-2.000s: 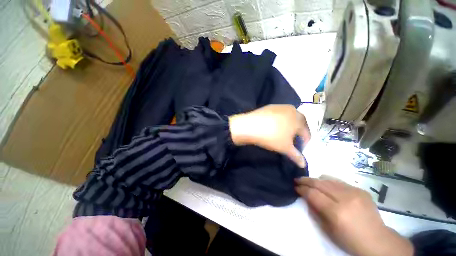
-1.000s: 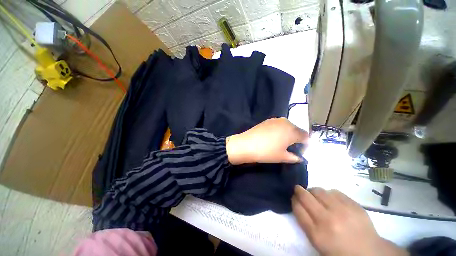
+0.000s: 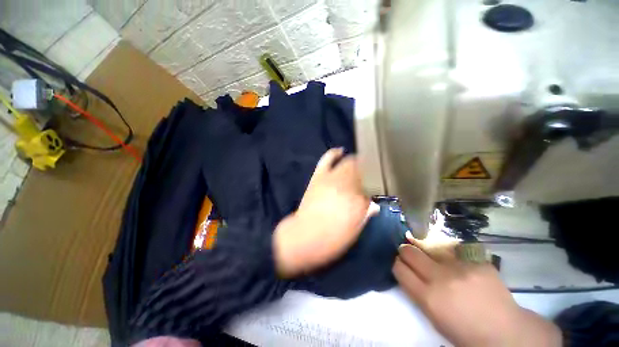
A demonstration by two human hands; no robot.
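A dark navy garment piece (image 3: 370,261) lies bunched on the white table, its right edge at the lit needle area of the sewing machine (image 3: 414,101). My left hand (image 3: 322,213) is over the cloth, blurred, with fingers curled and thumb near the needle area; whether it grips cloth is unclear. My right hand (image 3: 461,291) holds the cloth's right edge at its fingertips, just in front of the needle area. The needle and presser foot cannot be made out in the glare. A knurled round part (image 3: 473,253) is just beyond my right hand.
Stacked dark garment pieces (image 3: 159,176) lie at the left over something orange (image 3: 205,227). A brown cardboard sheet (image 3: 74,223), a yellow plug (image 3: 41,146) and cables are farther left. A white brick-patterned wall (image 3: 197,41) is behind. Black cloth (image 3: 589,234) hangs at the right.
The view has shifted, so the machine head looms larger. My left hand has moved back and left from the cloth's right edge. My right hand and the cloth edge are closer to the needle area.
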